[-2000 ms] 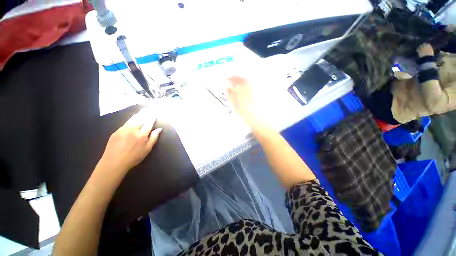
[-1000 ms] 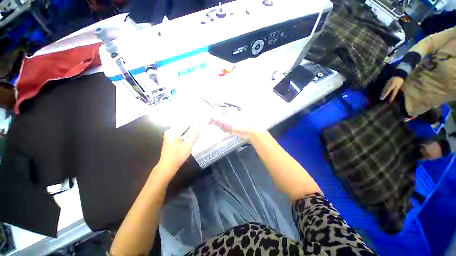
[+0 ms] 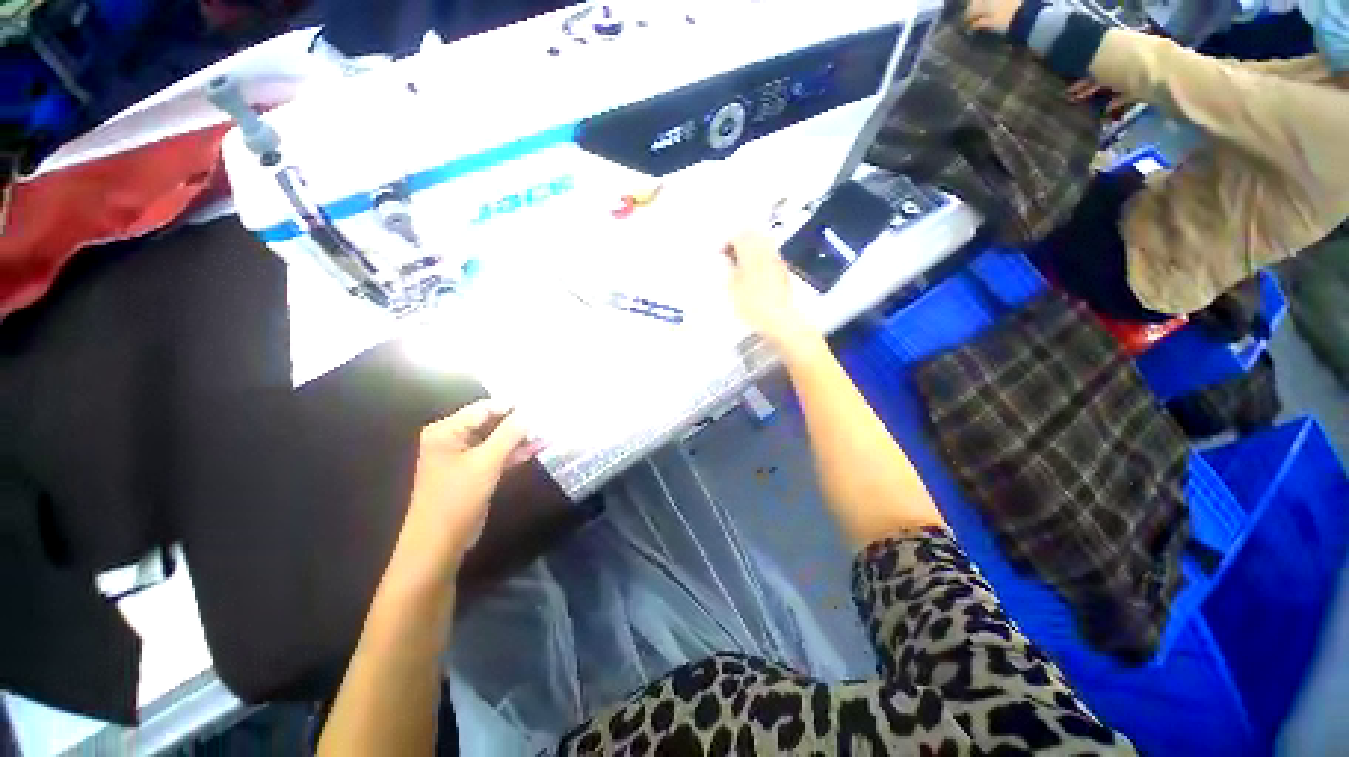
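My left hand (image 3: 471, 456) is over the right edge of the dark garment panel (image 3: 318, 503), its thumb and fingers close together; glare hides whether it pinches a small pale piece. My right hand (image 3: 763, 289) is over the white table, just left of the black phone-like rectangle (image 3: 837, 237), fingers bent; I cannot tell if it holds anything. Thread snips (image 3: 647, 308) lie on the machine bed between my hands. The presser foot and needle area (image 3: 417, 287) is up and left of my left hand, in lamp glare. The panel spreads left of it.
The white sewing machine (image 3: 518, 200) spans the top. A red-orange scrap (image 3: 636, 201) is below its control panel (image 3: 725, 126). Red cloth (image 3: 111, 207) lies at upper left. Blue bins (image 3: 1272, 547) and plaid pieces (image 3: 1065, 459) are at right, beside another person's arms (image 3: 1213, 119). Translucent plastic hangs below.
My hands were close together in front of the needle; my right hand has moved up and right towards the phone-like rectangle, and my left hand is slightly lower. The other person's hand has moved up.
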